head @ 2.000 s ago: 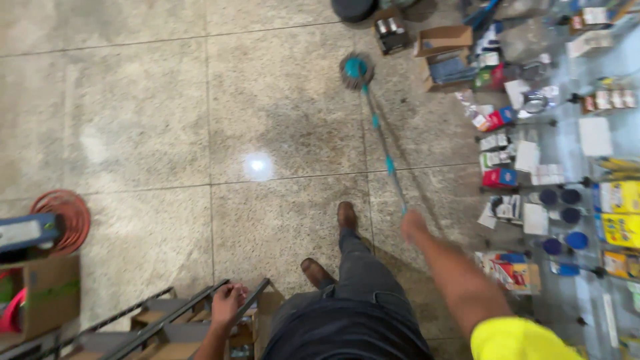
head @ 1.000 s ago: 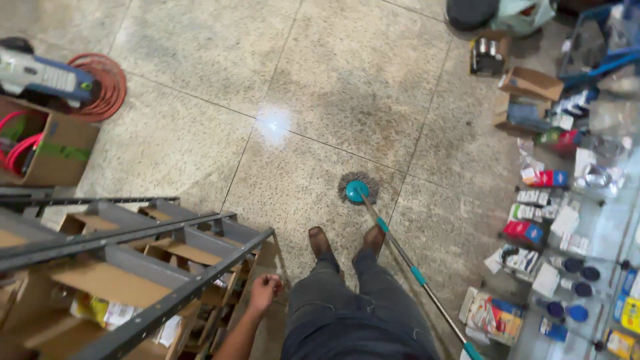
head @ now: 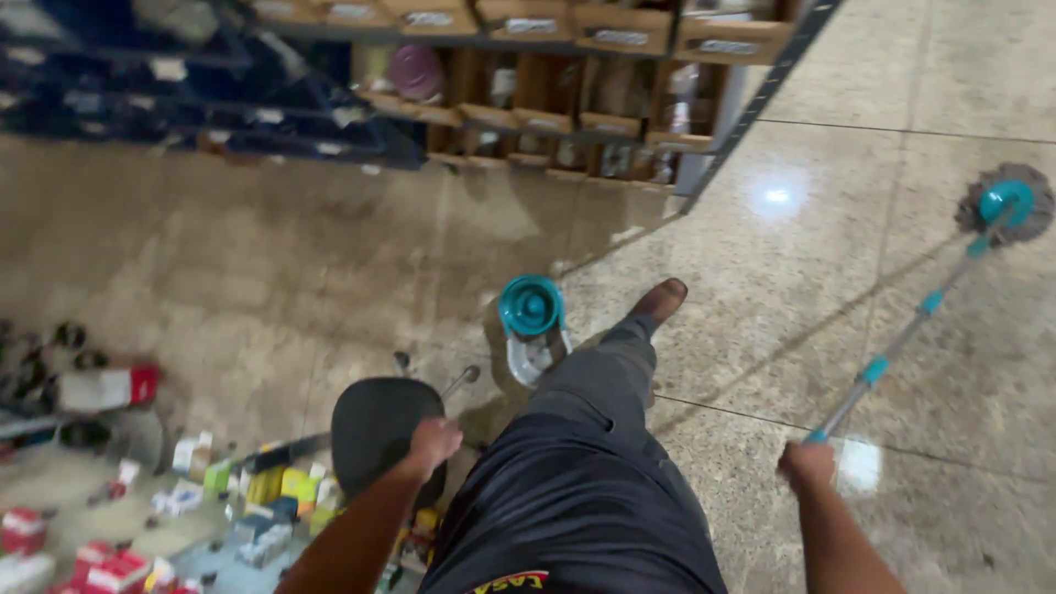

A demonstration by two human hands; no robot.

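My right hand grips the upper end of a grey and teal mop handle. The pole slants away to the upper right, ending in a round mop head with grey strands and a teal centre, on the floor. My left hand hangs over the edge of a dark chair seat, its fingers blurred; whether it touches the chair cannot be told. A mop bucket with a teal round wringer and a pale basin stands on the floor just left of my legs.
A metal shelf rack with cardboard bins runs across the top. Blue bins continue to its left. At lower left, small boxes crowd a glass-like surface. Stone floor lies around my feet.
The view has turned greatly, and the bucket and chair have come into view. The mop head, close in front of my feet one second ago, is now far out to the right.
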